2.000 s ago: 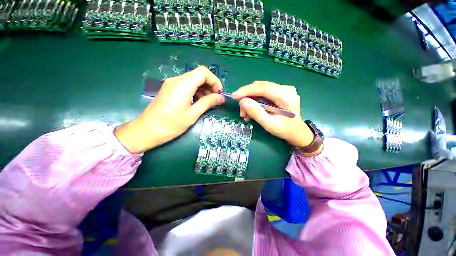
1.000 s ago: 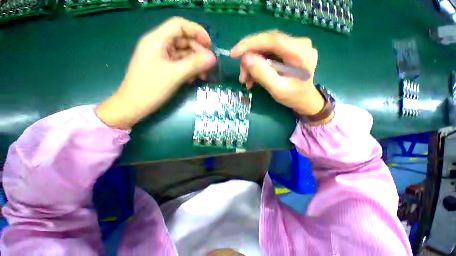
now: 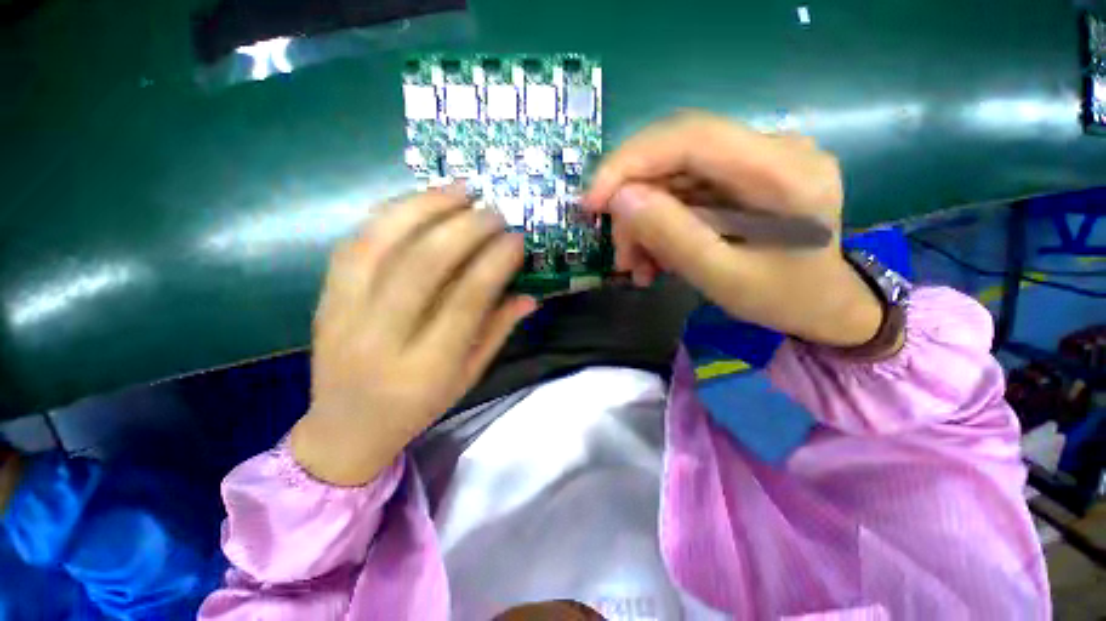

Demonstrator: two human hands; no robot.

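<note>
A green PCB panel (image 3: 502, 121) with two rows of small boards and bright silver rectangles lies near the bench's front edge. My right hand (image 3: 728, 224) holds the tweezers (image 3: 770, 228) like a pen, with the fingertips over the panel's right side; the tweezer tip is too blurred to make out. My left hand (image 3: 406, 322) is blurred, its fingers over the panel's lower left part, and I see nothing held in it. I cannot tell whether it touches the panel.
A dark strip in clear film (image 3: 328, 27) lies beyond the panel at the upper left. A small white piece (image 3: 803, 15) lies at the top right. Part of another panel (image 3: 1096, 73) shows at the right edge. Blue clothing (image 3: 103, 522) shows at the lower left.
The view has shifted, and the stacked panels have left the picture. My left hand has moved from the tweezer tip down to the panel and its fingers have opened. My right hand is now over the panel.
</note>
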